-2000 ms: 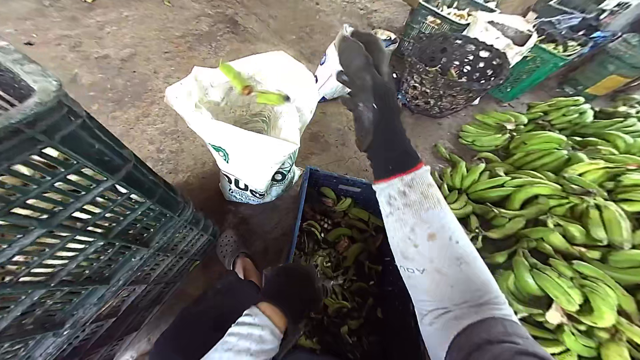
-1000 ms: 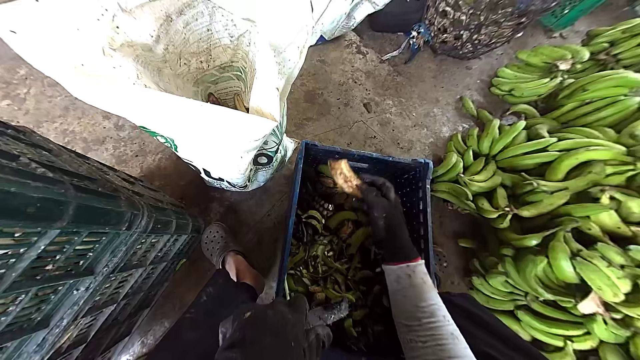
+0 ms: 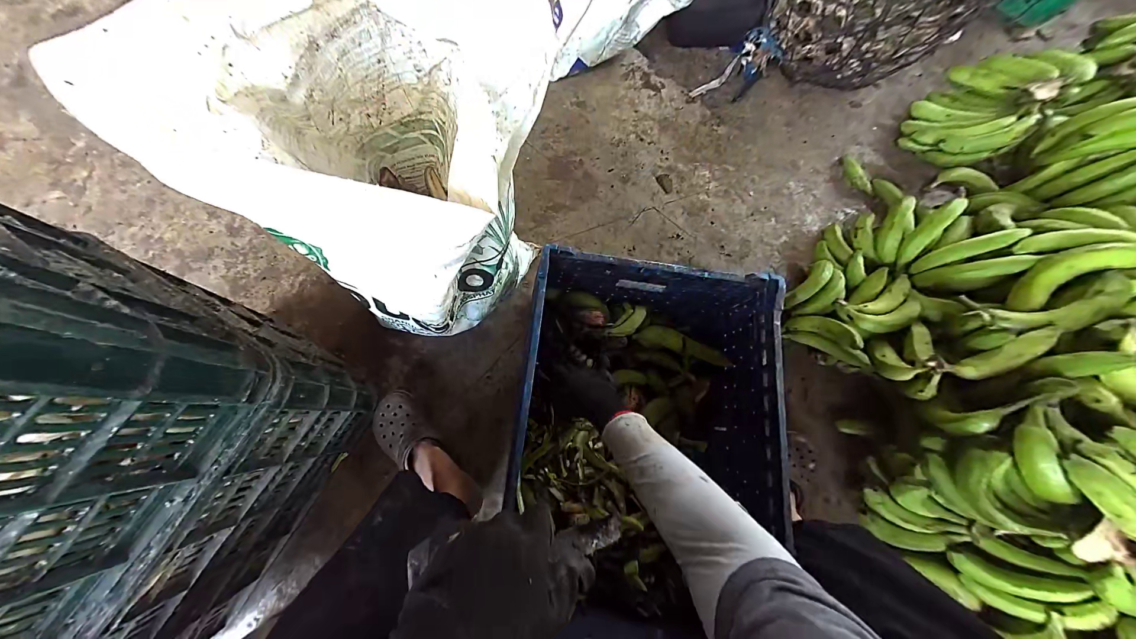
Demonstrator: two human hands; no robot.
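A blue plastic crate (image 3: pixel 661 273) stands between my feet, with green banana pieces (image 3: pixel 679 342) and a heap of green scraps (image 3: pixel 577 470) inside. My right hand (image 3: pixel 586 390), in a dark glove, reaches down into the crate among the pieces; its fingers are too dark to make out. My left hand (image 3: pixel 506 568), gloved too, is near the crate's front left edge. Something greyish juts from its fingers, and I cannot tell what it is. Left of the crate's far corner stands an open white woven sack (image 3: pixel 355 231) with a few brownish pieces at its bottom.
Stacked dark green plastic crates (image 3: pixel 142 373) rise at the left. Many green banana bunches (image 3: pixel 1003 275) lie on the concrete floor (image 3: pixel 657 169) to the right. Beyond are a dark mesh basket of scraps (image 3: pixel 861 35) and another white sack (image 3: pixel 612 27).
My right hand, raised two seconds ago with green pieces in the air over the sack, has come down into the crate. The brownish piece beside it one second ago is no longer seen there. The view has shifted.
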